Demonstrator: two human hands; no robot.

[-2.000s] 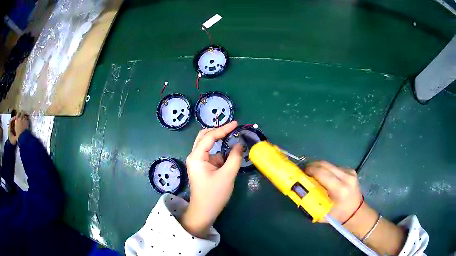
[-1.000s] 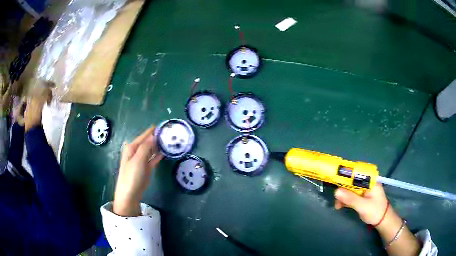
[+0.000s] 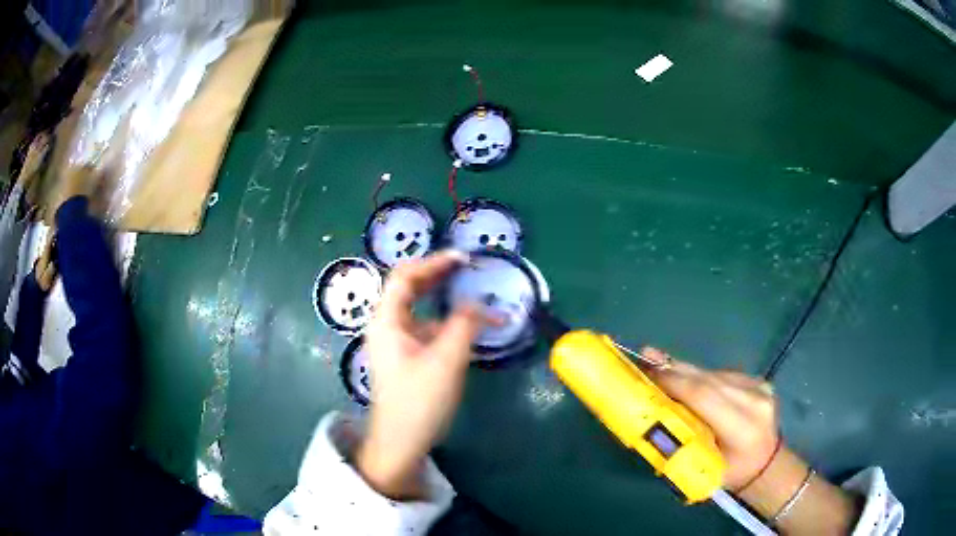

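My left hand (image 3: 414,366), blurred, holds a round fan housing (image 3: 493,298) with a dark rim and pale inner face by its left edge. Another disc's rim shows behind it. My right hand (image 3: 723,414) grips the yellow hot glue gun (image 3: 634,414), whose black nozzle reaches the right rim of the discs; I cannot tell if it touches. A glue stick (image 3: 746,515) comes out of the gun's back. Other housings lie face up: one at the top (image 3: 481,137), two below it (image 3: 400,235) (image 3: 485,225), one at left (image 3: 350,296) and one partly behind my left hand (image 3: 357,370).
The green table (image 3: 671,220) carries a white label (image 3: 654,68), a white post (image 3: 927,188) and a black power cord (image 3: 828,283) at right. At left are a cardboard sheet (image 3: 194,173), clear plastic film (image 3: 147,84) and another person's blue sleeves (image 3: 100,314).
My left hand has moved right with a held disc, up to the gun's nozzle. The gun has tilted, its back end lower. A disc now lies at left, beside the others. The label sits farther right.
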